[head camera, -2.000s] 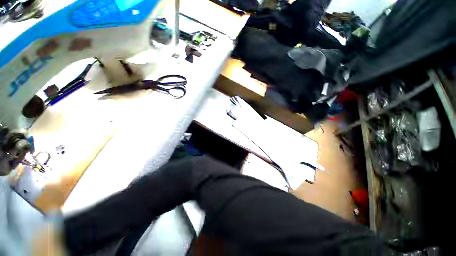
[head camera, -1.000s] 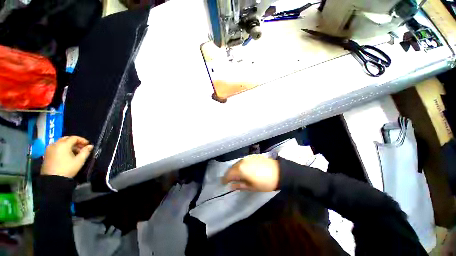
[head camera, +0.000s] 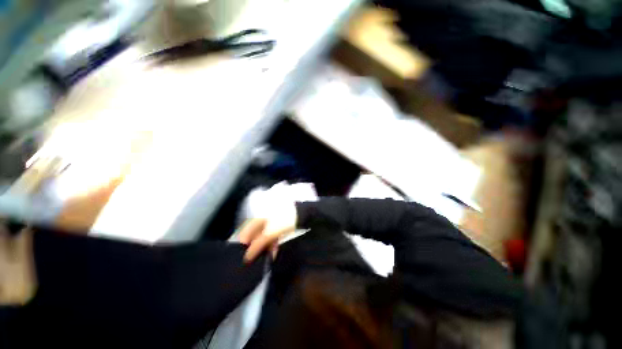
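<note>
The view is blurred. A black fabric panel (head camera: 143, 286) spans the lower left, overlapping the table's front corner. My right hand (head camera: 269, 232) grips its right edge in front of the table, fingers bent over it. My left hand (head camera: 15, 269) is a blurred patch cut off by the left edge, beside the black fabric; its fingers cannot be made out. Pale grey fabric (head camera: 251, 315) hangs below my right hand, and more pale pieces lie just behind it.
The white table (head camera: 184, 136) slopes across the upper left. Black shears (head camera: 208, 48) lie on it. Pale cut pieces (head camera: 402, 136) are stacked right of the table, near a cardboard box (head camera: 389, 44). Dark cloth fills the upper right, and a blurred rack stands at far right.
The view has swung right. My right hand has left the pale lap piece and now grips a black panel, which stretches across the lower left. My left hand is now at the picture's edge.
</note>
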